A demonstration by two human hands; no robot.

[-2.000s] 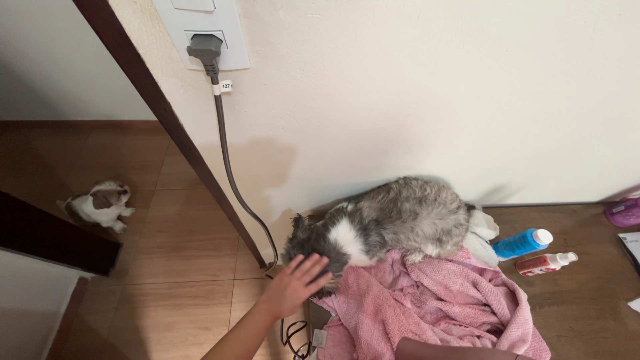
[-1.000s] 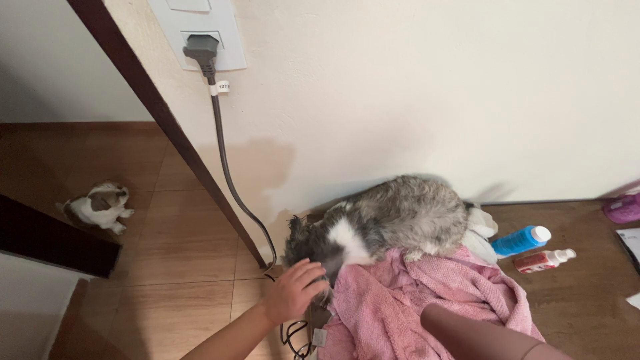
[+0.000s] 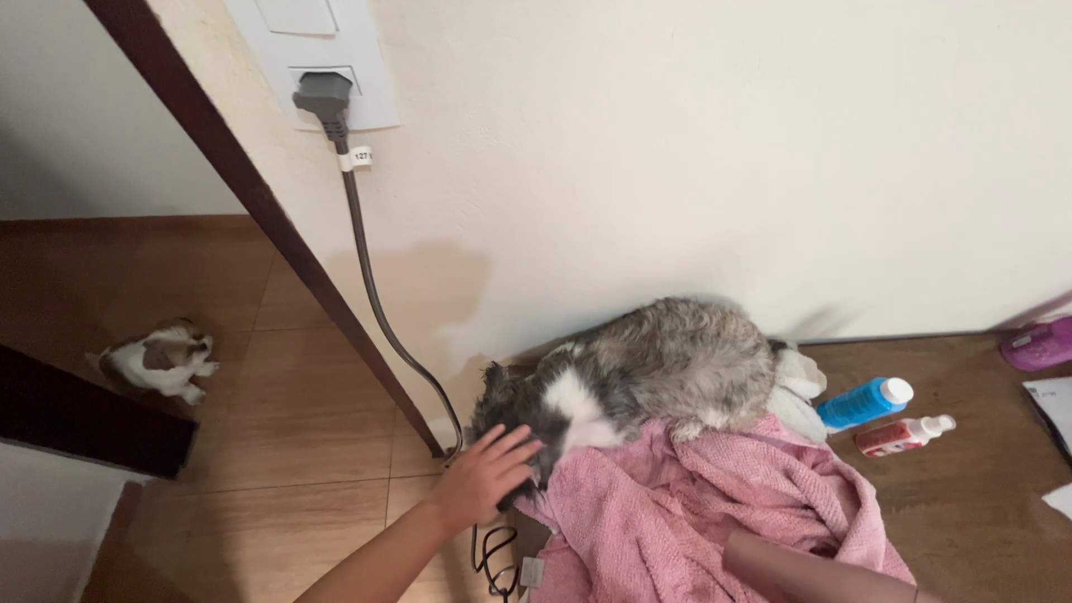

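Observation:
A grey and white dog (image 3: 670, 360) lies along the wall on a wooden surface, its head toward the left. My left hand (image 3: 486, 473) rests on the dog's head with its fingers somewhat spread. A crumpled pink towel (image 3: 620, 519) lies against the dog's front side. My right forearm reaches over the towel from the lower right; its hand is hidden in the folds, so what it touches or holds does not show. Behind the dog's rear is a white cloth (image 3: 796, 394).
A blue bottle (image 3: 863, 404), a red and white spray bottle (image 3: 904, 435) and a purple bottle (image 3: 1038, 343) are at the right. A grey power cord (image 3: 368, 276) hangs from a wall outlet (image 3: 368, 84). A brown and white dog (image 3: 163, 360) is on the floor beyond the doorway.
My left hand has moved down a little on the dog's head. My right forearm, low at the bottom edge two seconds ago, has come up over the towel.

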